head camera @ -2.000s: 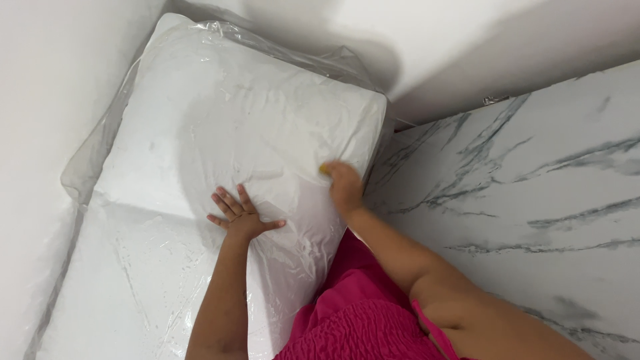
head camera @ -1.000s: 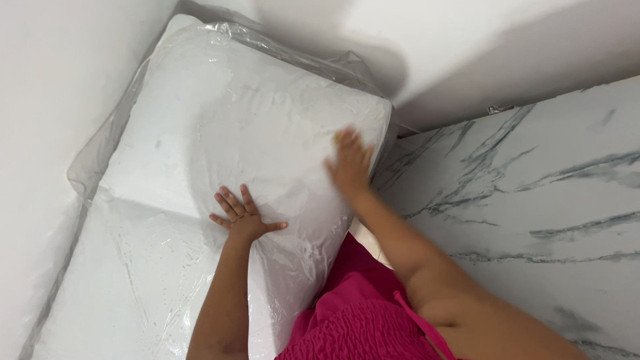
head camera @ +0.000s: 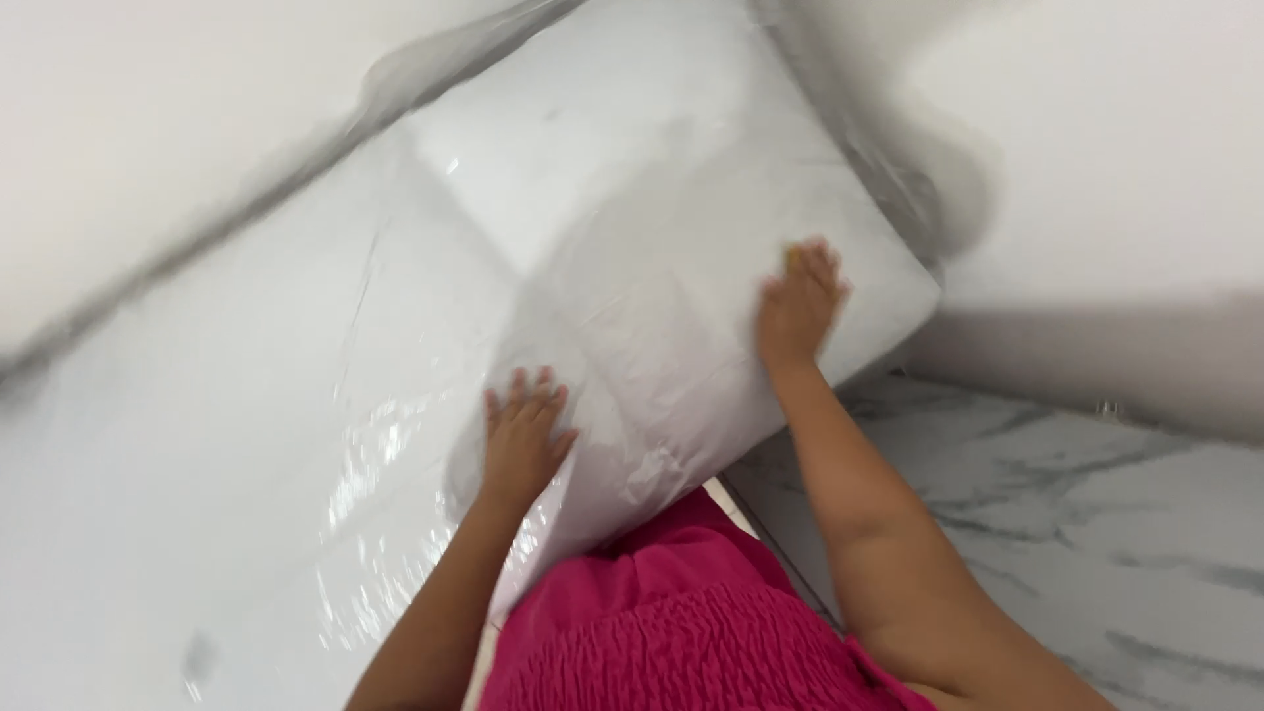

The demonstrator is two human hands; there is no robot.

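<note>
A large white padded slab, perhaps a mattress, wrapped in clear plastic film (head camera: 632, 227), fills the middle and left of the head view. My left hand (head camera: 525, 434) lies on the film with its fingers spread and nothing in it. To its right and farther up, my right hand (head camera: 802, 296) is on the film near the slab's right corner, blurred. A small yellow thing (head camera: 793, 257) shows at its fingers; whether it is held or worn cannot be told.
A white wall (head camera: 1116, 178) rises behind the slab at the right, another at the upper left. Loose film (head camera: 889, 188) bunches along the slab's far edge. A white surface with grey marble veins (head camera: 1037, 504) lies at the lower right.
The view has turned, and more of the slab's left part shows. My right hand has shifted on the film, while my left hand stays spread on it.
</note>
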